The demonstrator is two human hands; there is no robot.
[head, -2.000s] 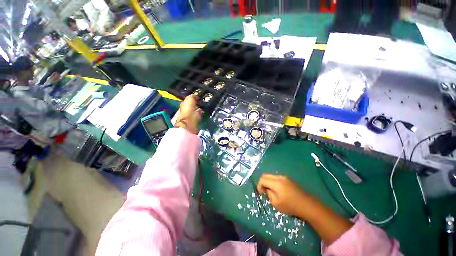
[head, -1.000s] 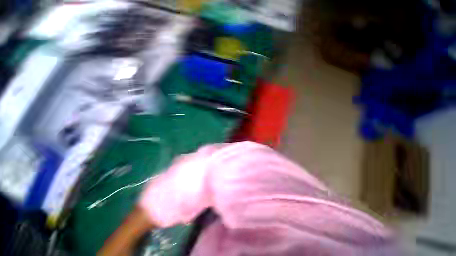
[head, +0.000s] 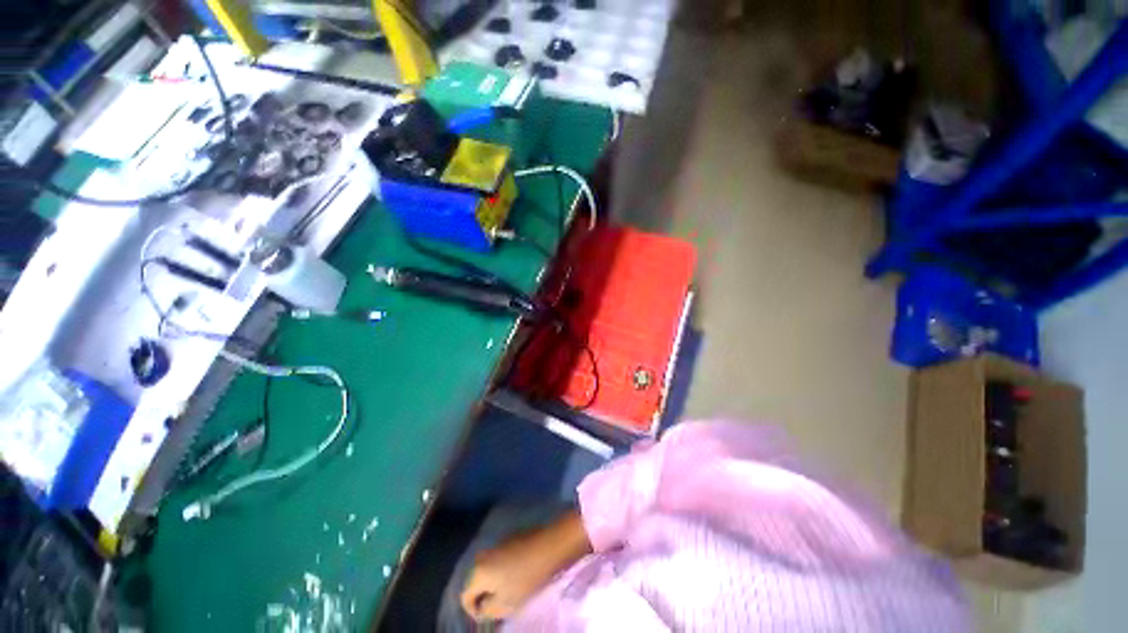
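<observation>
My right hand (head: 526, 575) is low at the bottom centre, over my lap beside the bench edge. Its fingers are curled, and whether it holds anything cannot be made out. My left hand is out of the picture. A white cable (head: 341, 414) is looped on the green mat (head: 414, 377). White scraps (head: 309, 608) lie at the mat's near end. A black handheld tool (head: 458, 289) lies across the mat, with its cord running over a red box (head: 637, 297) beside the bench.
A blue box with a yellow top (head: 439, 213) stands at the back of the mat. A translucent bottle (head: 303, 277) lies near the white shelf (head: 74, 278). A blue tray of bags (head: 87, 445) is at left. An open cardboard box (head: 946, 476) stands on the floor at right.
The view has swung to the right. The clear tray, black tray and left hand have left the picture. The right hand has moved from the scraps to over the lap.
</observation>
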